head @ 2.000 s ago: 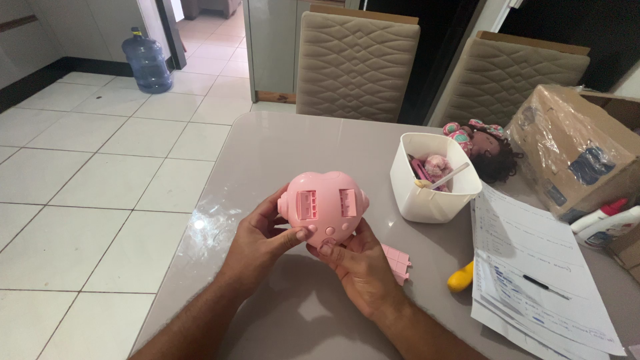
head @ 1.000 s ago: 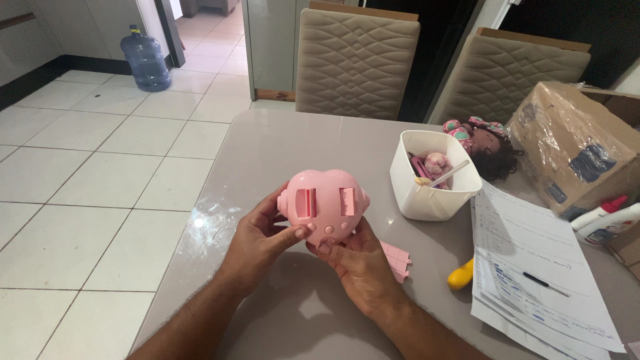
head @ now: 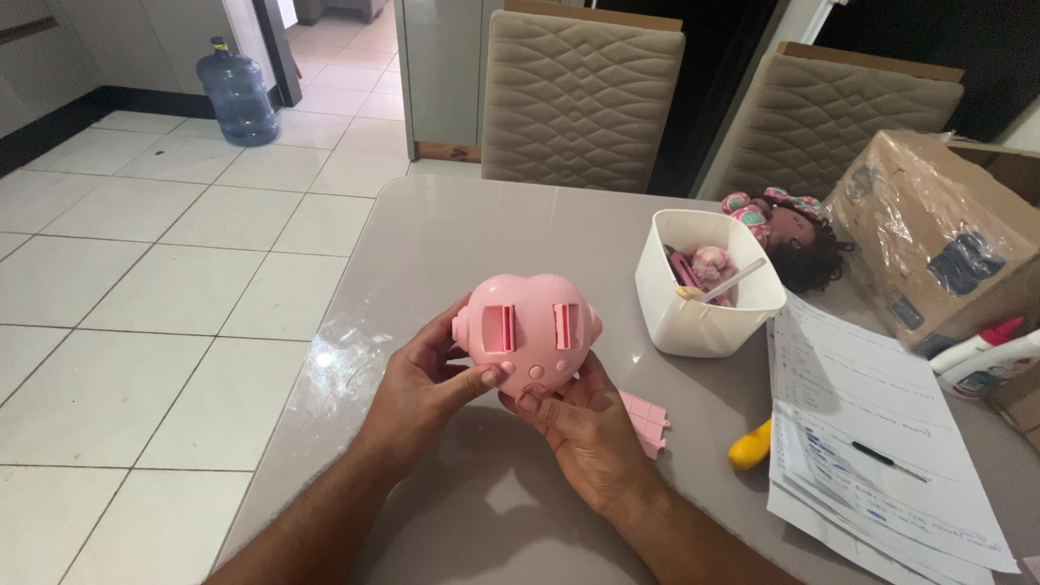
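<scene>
A pink, rounded plastic toy [head: 532, 325] with two slots and several round buttons is held over the table between both hands. My left hand [head: 426, 390] grips its left side, the thumb near a lower button. Around the lower right side is my right hand [head: 577, 414], its thumb at the bottom edge. Inside each slot a pink and red part shows. A flat pink gridded plastic piece [head: 648, 422] lies on the table just right of my right hand, partly hidden by it.
Right of the toy stands a white plastic tub [head: 707, 325] holding small items. Beyond it are a doll [head: 788, 236] and a plastic-wrapped cardboard box [head: 934, 244]. Handwritten papers [head: 861, 406] carry a dark pen-like tool [head: 890, 461]; beside them lie a yellow object [head: 749, 447] and white bottles [head: 983, 357].
The parts inside the toy's two slots have changed position, seen first as open grilles and now as raised narrow pieces. Both hands keep their hold in nearly the same place.
</scene>
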